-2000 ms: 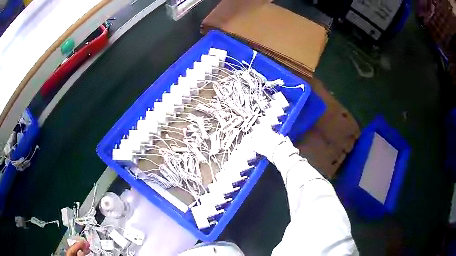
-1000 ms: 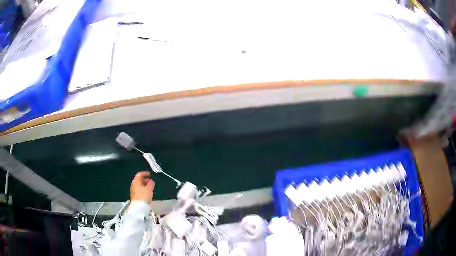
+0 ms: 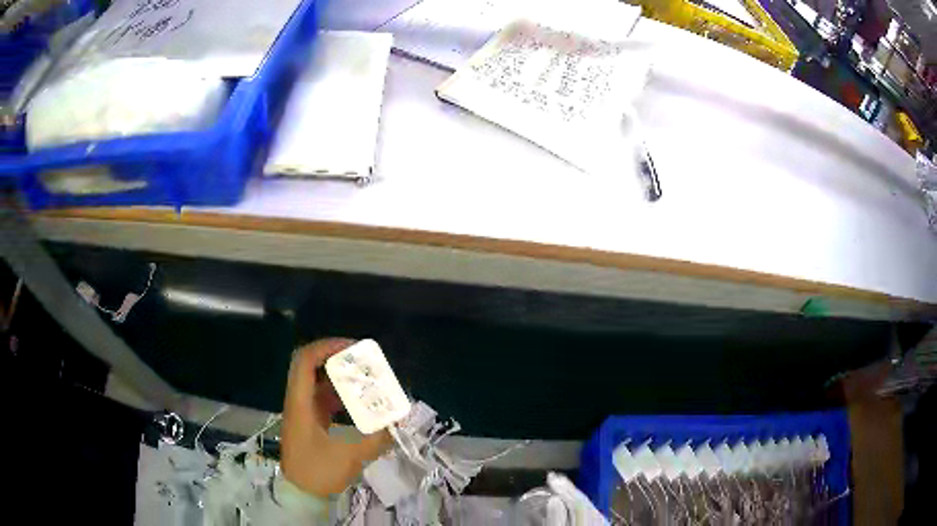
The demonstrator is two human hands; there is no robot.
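Note:
My left hand [image 3: 321, 437], bare, holds a white power adapter [image 3: 368, 386] above the pile, with its printed face towards me. A white cord bundle hangs from its lower end. The loose adapter pile [image 3: 195, 483] lies below and around my left wrist, cut by the bottom edge. A white shape [image 3: 571, 501] at the bottom edge, left of the crate, may be my right hand in a glove; its fingers cannot be made out. The blue crate [image 3: 719, 423] at the lower right holds a row of adapters along its far edge, cords towards me.
The dark green conveyor belt [image 3: 575, 360] runs behind my hand, with one adapter [image 3: 103, 300] at its left. Above it, the white shelf [image 3: 493, 211] bears a blue bin [image 3: 205, 164], a white pad [image 3: 334, 108], a written sheet [image 3: 550, 87] and a pen [image 3: 649, 173]. Cardboard [image 3: 873, 442] stands beyond the crate.
My view has swung left from the crate to the shelf and belt. My left hand, empty over the belt's edge a second ago, now holds an adapter.

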